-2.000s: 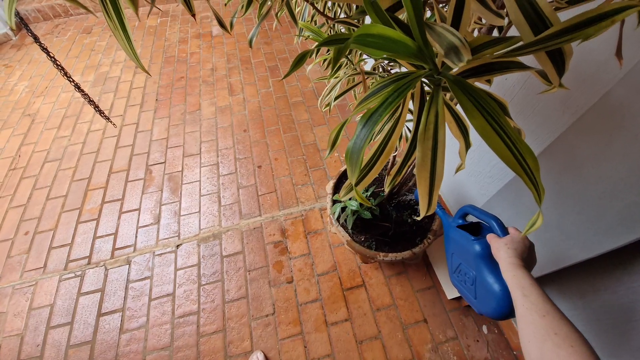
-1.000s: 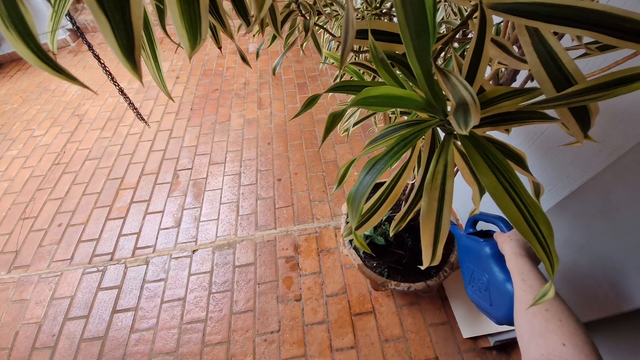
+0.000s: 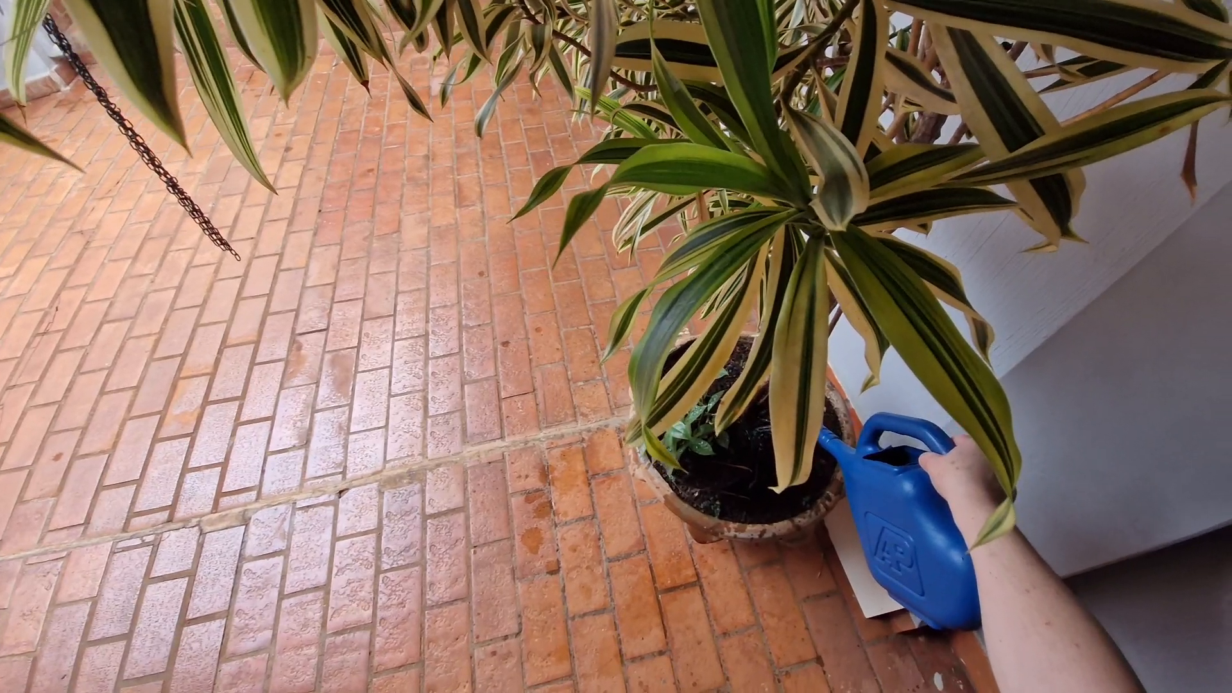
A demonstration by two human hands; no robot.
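My right hand (image 3: 965,481) grips the handle of a blue plastic watering can (image 3: 905,539) at the lower right. The can tilts to the left, its spout at the right rim of a round plant pot (image 3: 746,529). Whether water flows cannot be told. Dark soil (image 3: 712,491) and a small green seedling (image 3: 695,431) show inside the pot. A tall dracaena with yellow-edged green leaves (image 3: 799,221) rises from it, and one long leaf hangs across my wrist. My left hand is out of the frame.
Terracotta brick paving (image 3: 385,385) covers the floor, crossed by a mortar line. A dark metal chain (image 3: 144,144) hangs at the upper left, near more striped leaves. A white wall (image 3: 1136,385) stands at the right. A flat white piece (image 3: 861,568) lies beside the pot.
The view has shifted somewhat, with leaves now filling more of the top. My right hand still holds the watering can at the pot's right side.
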